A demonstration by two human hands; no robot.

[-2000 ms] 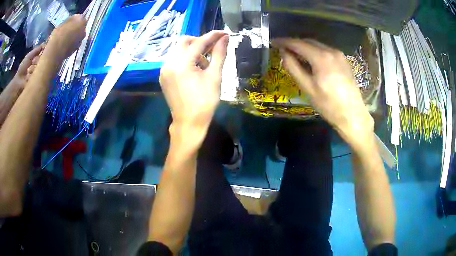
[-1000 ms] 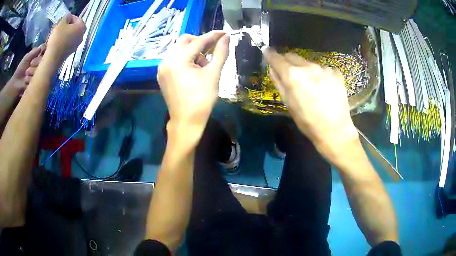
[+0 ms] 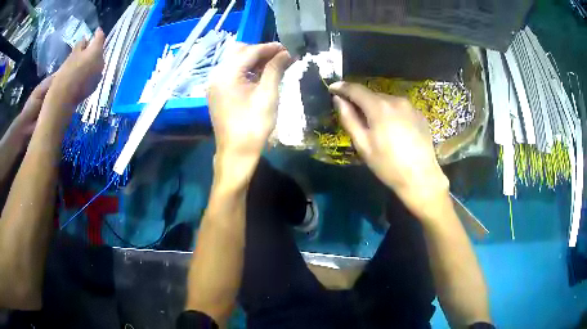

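Observation:
My left hand (image 3: 248,106) is left of the machine head (image 3: 310,26), thumb and forefinger pinched beside the bright white patch (image 3: 291,109). A long white strip (image 3: 151,119) with a blue tail passes behind this hand's left side; what the fingertips pinch is too small to tell. My right hand (image 3: 380,132) is over the front left of the open box, its fingertips closed on a thin yellow wire (image 3: 324,81) that points up toward the dark gap below the head. Loose yellow wires (image 3: 428,103) with silvery ends lie in the box (image 3: 473,138).
A blue bin (image 3: 125,106) with short white pieces (image 3: 209,58) is at left. White strips with yellow tails (image 3: 537,96) hang at right; others with blue tails (image 3: 112,71) hang at left. Another person's arms (image 3: 48,148) are at far left. A grey-white housing (image 3: 431,19) is above the box.
My right hand went from over the box to the machine gap, then drew slightly down and back, now with a yellow wire showing. My left hand stays almost in place. The view has shifted slightly.

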